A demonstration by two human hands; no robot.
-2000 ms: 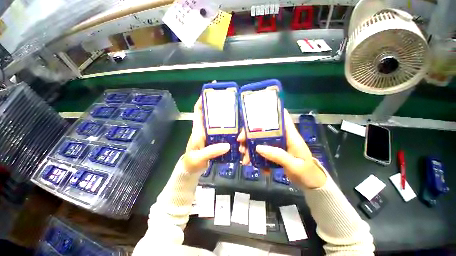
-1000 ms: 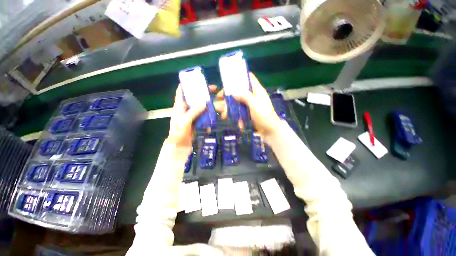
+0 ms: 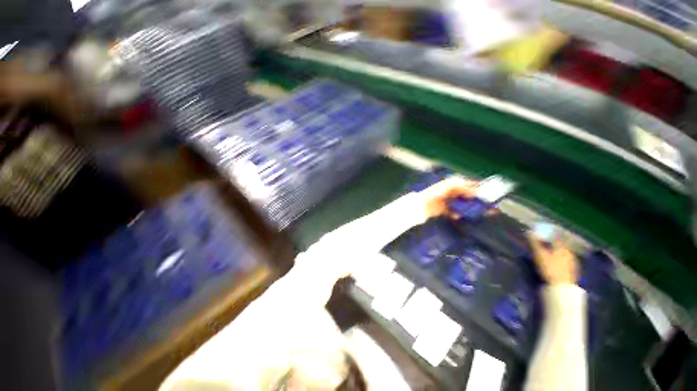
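Note:
The view is blurred. My left hand (image 3: 451, 198) is closed on a blue keypad phone (image 3: 472, 208) over the far side of the clear tray; a bright white patch, its lit screen, shows beyond the fingers. My right hand (image 3: 559, 261) is farther right, with a small bright patch at its fingertips that looks like the lit screen of a second phone, mostly hidden. Other blue phones (image 3: 464, 273) lie in the tray pockets between my hands. White rectangles (image 3: 437, 336) line the tray's near edge.
A tall stack of clear trays with blue phones (image 3: 313, 126) stands left. A lower carton of blue phones (image 3: 153, 267) is at the near left. The green conveyor belt (image 3: 458, 153) runs behind. A dark smartphone (image 3: 671, 359) lies at the right edge.
The view has swung left and tilted, bringing the lower carton in and taking the fan out. My hands have moved apart and the phones are no longer held side by side.

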